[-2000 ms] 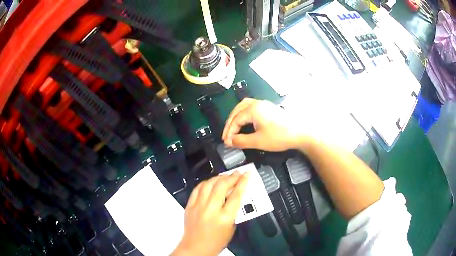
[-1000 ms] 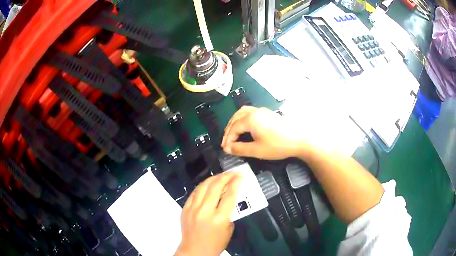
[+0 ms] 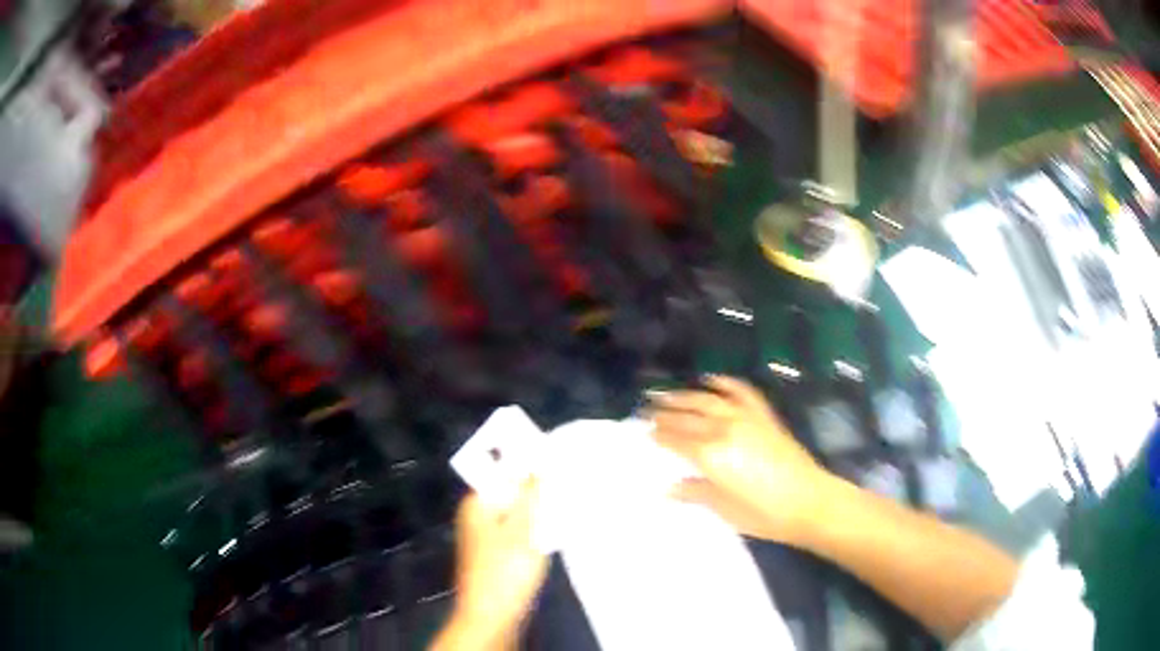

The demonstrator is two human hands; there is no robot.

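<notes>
The frame is blurred. My left hand (image 3: 500, 553) holds the small white label card (image 3: 500, 448) with a dark mark, raised over the dark watches. My right hand (image 3: 744, 464) is at the right edge of a long white backing paper (image 3: 662, 541), its thumb over the sheet; the grip is too blurred to be sure. The sheet runs down between my hands to the bottom edge. Watches (image 3: 897, 432) with pale faces lie in rows to the right of my right hand.
Red trays (image 3: 382, 140) with black straps (image 3: 490, 254) hanging down curve across the back. A bottle with a yellow ring (image 3: 814, 248) stands at the back right, near a metal post (image 3: 944, 115). White paperwork (image 3: 1018, 331) lies at the right.
The view has swung left, showing more of the red trays. My left hand has lifted the card off the watches. My right hand has moved from the watch face to the white sheet.
</notes>
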